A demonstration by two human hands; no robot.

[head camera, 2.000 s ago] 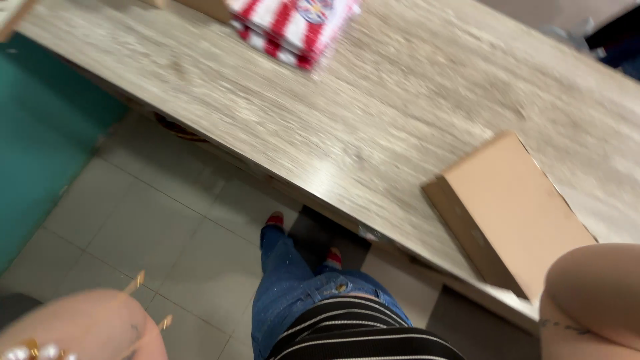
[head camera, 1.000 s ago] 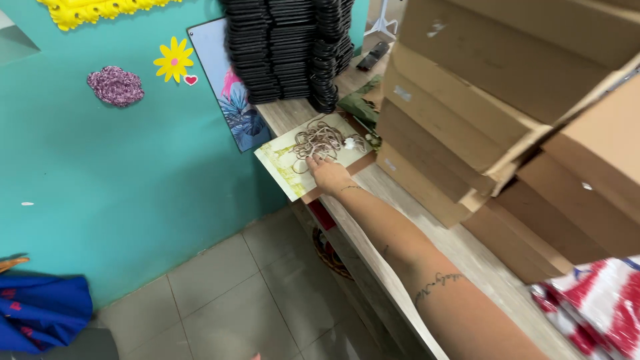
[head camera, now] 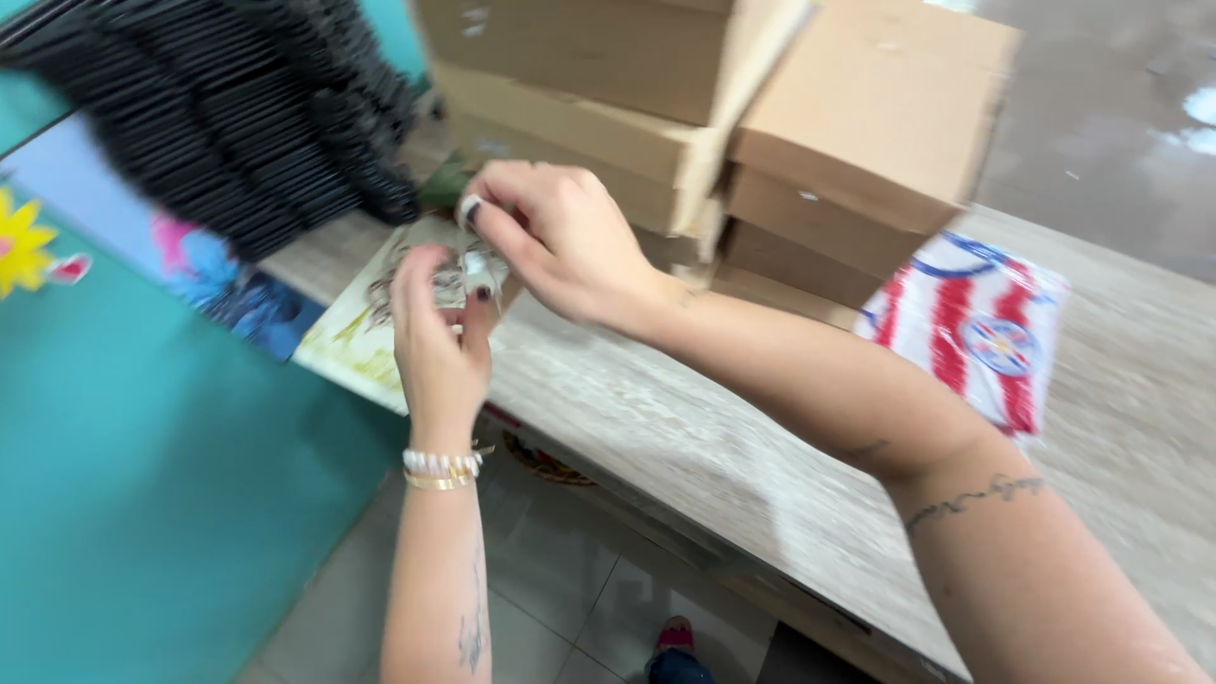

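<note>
Over the far end of the counter, my right hand pinches a thin, light-coloured band that is blurred. The band runs down toward my left hand, whose thumb and fingers are curved close to it; whether they grip it cannot be told. Behind and under both hands, a pile of thin brown bands lies on a pale board with a green-yellow print. My left wrist wears white and gold bracelets.
Stacked black hangers stand at the counter's far left end. Cardboard boxes are piled behind my right forearm. A red-and-white striped garment in clear plastic lies on the wood-look counter. A teal wall is at the left.
One second ago a single arm reached to the pile of bands. Now both my hands are raised near it, with a band stretching from my right hand. The view has swung strongly since two seconds ago.
</note>
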